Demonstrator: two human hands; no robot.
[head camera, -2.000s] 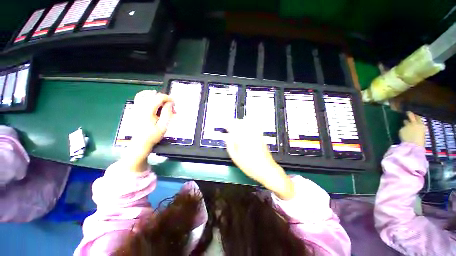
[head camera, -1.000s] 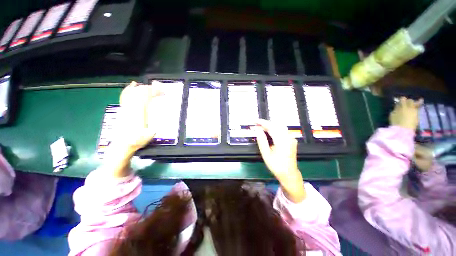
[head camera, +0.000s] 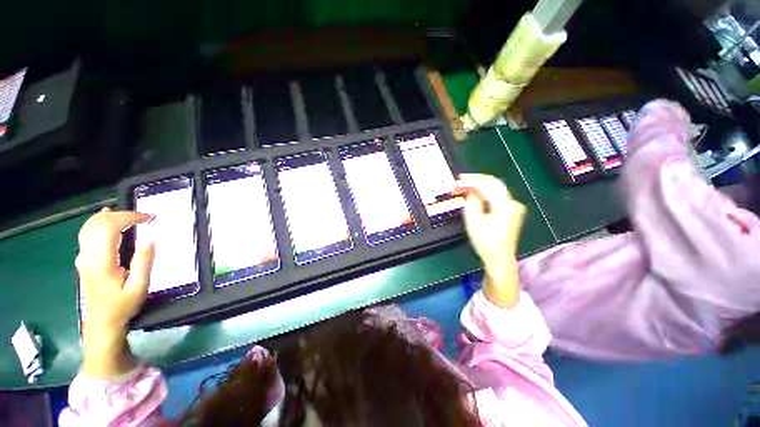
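Observation:
A black five-slot phone tray (head camera: 275, 271) lies in front of me with lit white phones side by side. My left hand (head camera: 112, 271) is at the tray's left end, thumb and fingers apart, index fingertip over the leftmost phone (head camera: 173, 238). My right hand (head camera: 493, 225) is at the tray's right end, its fingertips at the edge of the rightmost phone (head camera: 427, 171), which shows an orange band. The second phone from the left (head camera: 242, 221) shows a green block and a red block at its lower end. My left hand mostly hides a loose phone beside the tray.
A dark empty tray (head camera: 271, 113) lies behind. A crumpled white scrap (head camera: 27, 352) is at far left. A tray stack (head camera: 50, 125) is at upper left. A wrapped post (head camera: 512, 71) slants behind. At right, a neighbour's pink sleeve (head camera: 675, 250) reaches across another phone tray (head camera: 583, 150).
The view has swung right, so the tray appears further left and tilted. My right hand has moved from the middle phones to the rightmost one. The neighbour's arm has shifted over their tray.

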